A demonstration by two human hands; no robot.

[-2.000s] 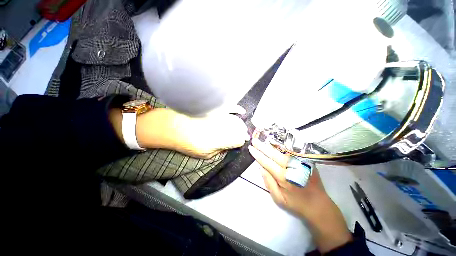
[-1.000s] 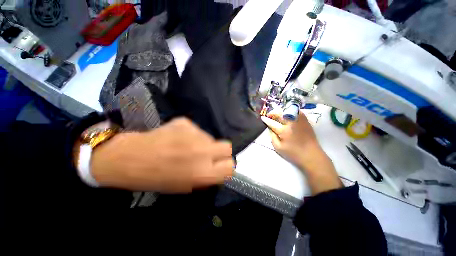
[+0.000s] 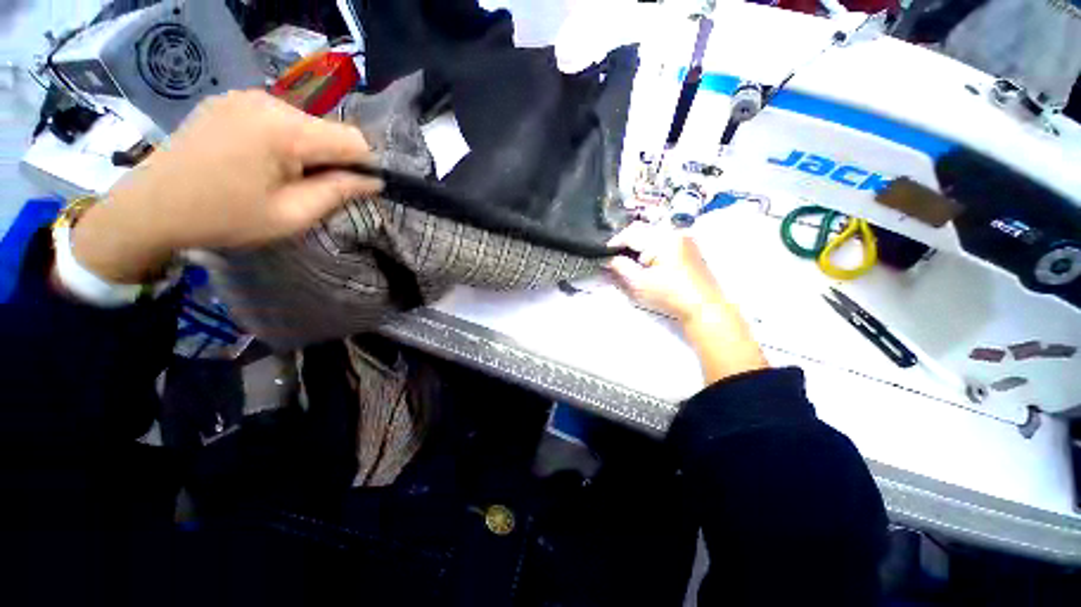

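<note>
My left hand (image 3: 243,178) is raised at the left and grips the black-banded edge of the plaid fabric (image 3: 468,251). My right hand (image 3: 664,275) pinches the other end of that edge just in front of the presser foot and needle area (image 3: 652,190). The black band (image 3: 492,216) runs taut between both hands, with the plaid hanging below it. Black fabric (image 3: 510,131) lies behind, left of the needle, with a small white patch (image 3: 447,145) beside it. The white sewing machine (image 3: 830,131) stands at the right. Whether the cloth is under the foot cannot be told.
Black snips (image 3: 871,328) and scissors with green and yellow loops (image 3: 848,247) lie right of the needle. A red-orange box (image 3: 318,81) and a grey casing with a round grille (image 3: 172,59) stand at upper left. A scale (image 3: 533,382) runs along the table's front edge. Cloth hangs below.
My left hand has moved up and left, lifting the fabric edge and stretching it out. The plaid side now shows along it. My right hand stays near the needle. The view has shifted.
</note>
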